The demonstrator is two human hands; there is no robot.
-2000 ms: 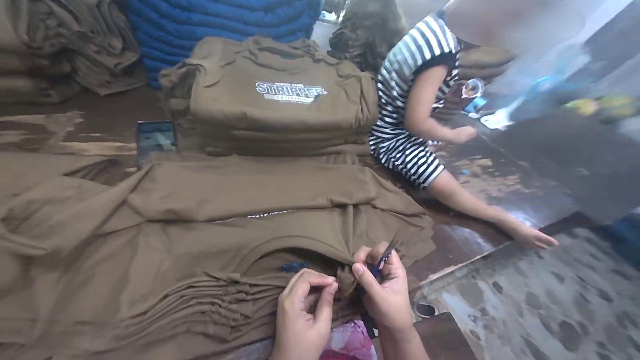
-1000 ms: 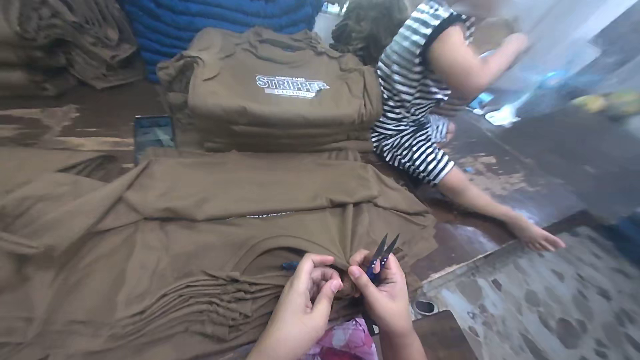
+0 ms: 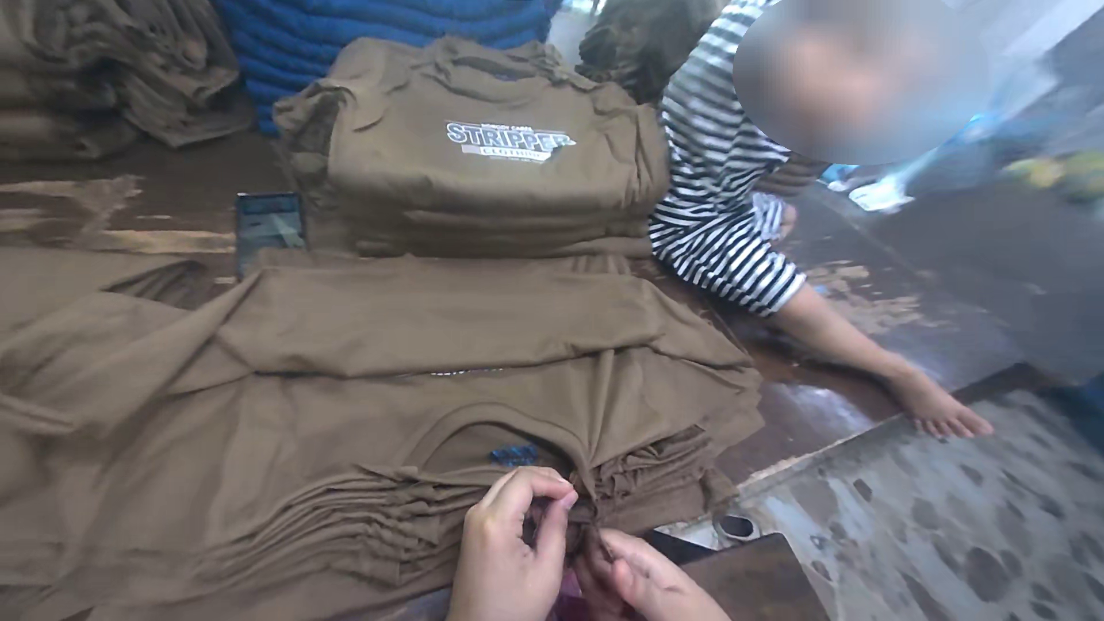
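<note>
Brown T-shirts point(image 3: 448, 319) lie spread in a layered pile before me, a neckline with blue print facing up. My left hand point(image 3: 517, 539) is at the near edge of that neckline, thumb and index fingertip pinched together; whether cloth or thread is between them is too small to tell. Close to its right, my right hand point(image 3: 642, 573) is lower, its fingers curled at a gathered bit of the brown shirt. The thread snips are not visible now; the right palm is turned so that its inside is hidden.
Behind lies a folded stack of brown printed shirts point(image 3: 492, 190), with blue fabric point(image 3: 388, 30) beyond and a phone point(image 3: 271, 226) to its left. A person in striped clothes point(image 3: 724, 216) sits at the right, one leg reaching the platform edge. Patterned floor point(image 3: 931, 509) lies below.
My right hand has moved down and turned; the dark snips seen in it earlier no longer show. My left hand stays near the neckline. The seated person's head and arm have shifted.
</note>
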